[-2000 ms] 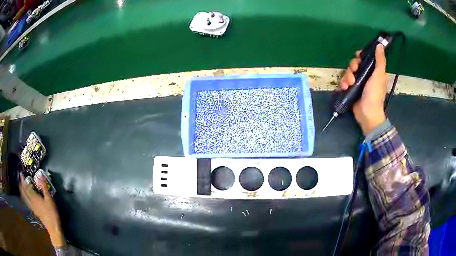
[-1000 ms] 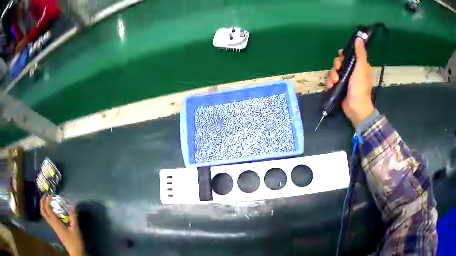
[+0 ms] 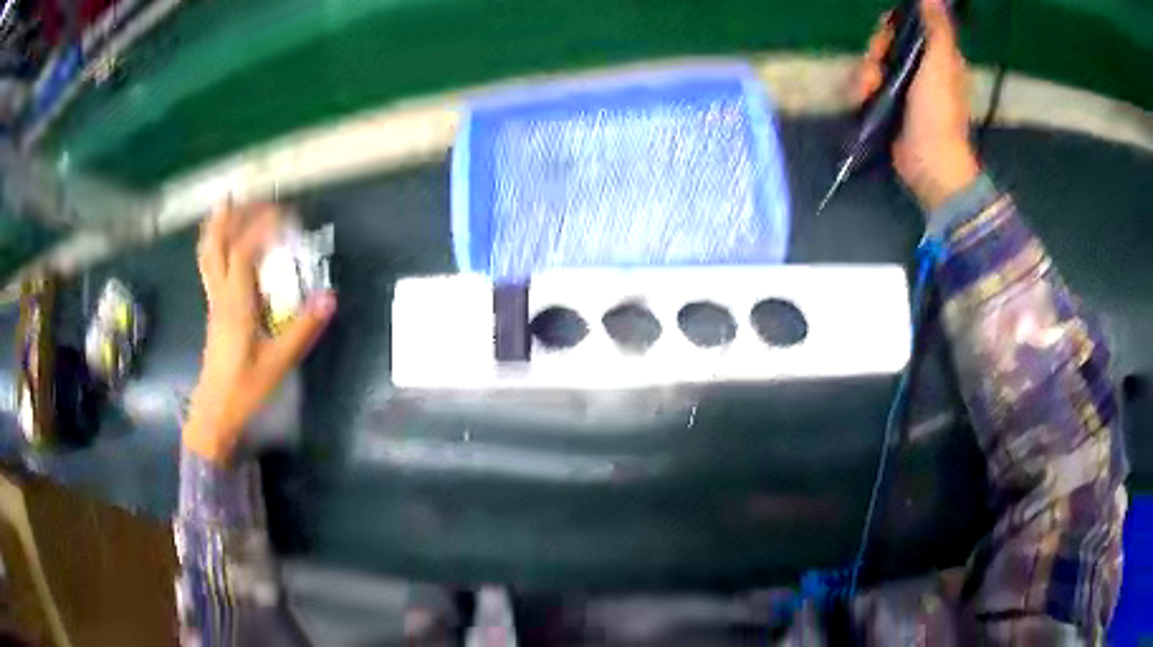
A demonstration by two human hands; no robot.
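Note:
My left hand (image 3: pixel 243 322) holds a white socket module (image 3: pixel 293 276) with yellowish insides, left of the fixture; both are blurred. My right hand (image 3: pixel 933 120) holds the black electric screwdriver (image 3: pixel 895 95), its thin bit pointing down and left, to the right of the screw tray. The screwdriver's top is cut off by the picture's upper edge. The white fixture (image 3: pixel 847 322), with a row of round dark holes and a dark recess, lies on the mat. The light-blue tray (image 3: pixel 470 190) of silvery screws stands just behind it.
Another module (image 3: pixel 115 331) lies at the far left. The green conveyor belt (image 3: pixel 379 63) runs behind the pale rail (image 3: pixel 253 164). A thin blue cord (image 3: pixel 885 468) hangs from my right wrist. A brown cardboard box (image 3: pixel 101 556) is at the lower left, a blue bin (image 3: pixel 1132 556) at the lower right.
My left hand has moved from the far left toward the fixture, lifting a module. The view has shifted, so the tray and fixture sit higher. My right hand still holds the screwdriver.

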